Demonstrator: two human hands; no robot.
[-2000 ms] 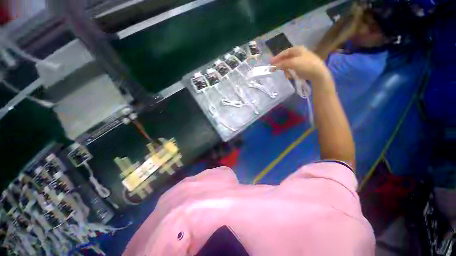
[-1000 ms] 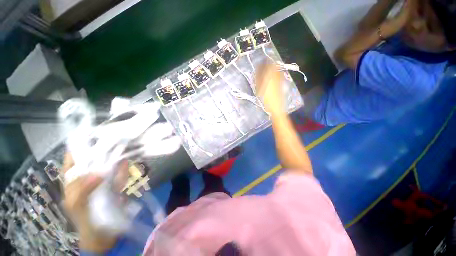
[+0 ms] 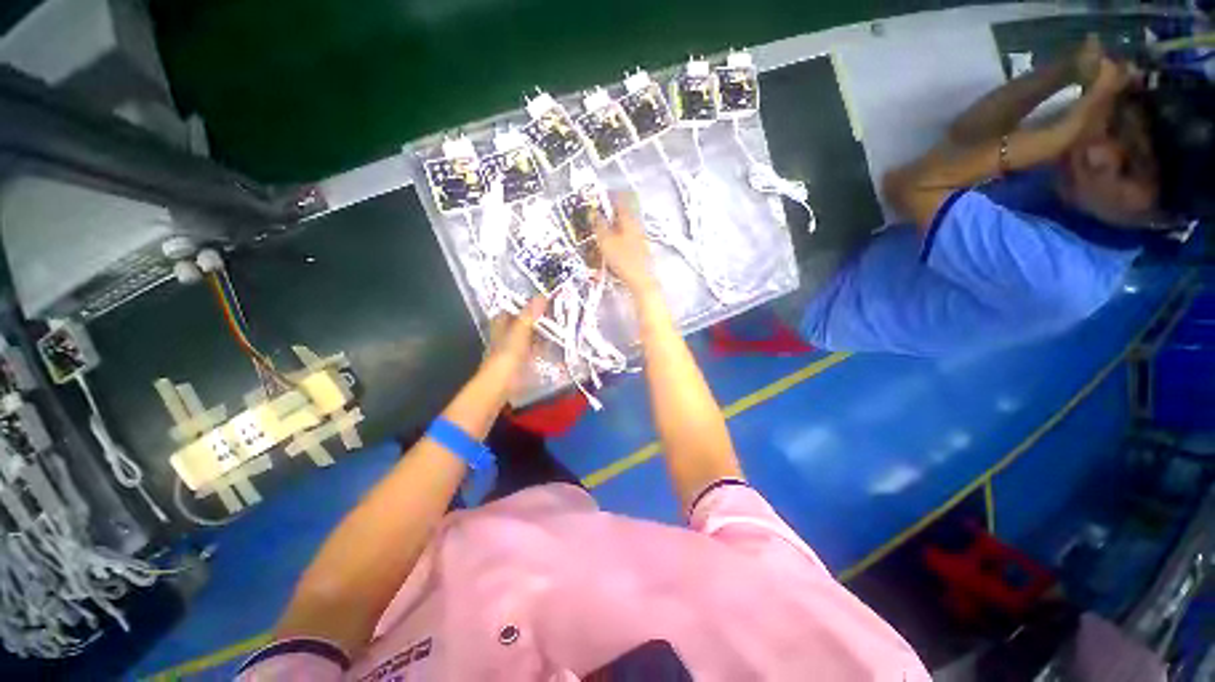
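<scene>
A silvery tray [image 3: 693, 293] holds a row of several dark square circuit boards [image 3: 553, 129] along its far edge, with white cables trailing towards me. Two more boards lie nearer me, below the row's left part. My right hand [image 3: 624, 244] has its fingertips on the right one [image 3: 582, 211]. My left hand [image 3: 513, 336], with a blue wrist strap, is at the tray's near left part, against the bundled white cables [image 3: 576, 320] below the left board [image 3: 545, 253]. Its fingertips are partly hidden, so its grip is unclear.
A cream-yellow wired fixture [image 3: 260, 433] lies left of the tray. A single board [image 3: 64, 349] with a cable lies further left, beside a crowded mass of boards and white cables [image 3: 60, 533]. A person in blue [image 3: 986, 267] sits at the right. A dark green surface [image 3: 360, 67] runs behind.
My left hand has moved from the lower left, where it held a blurred white bundle, to the tray. Two boards now lie below the row. My right hand has moved left from the tray's right part.
</scene>
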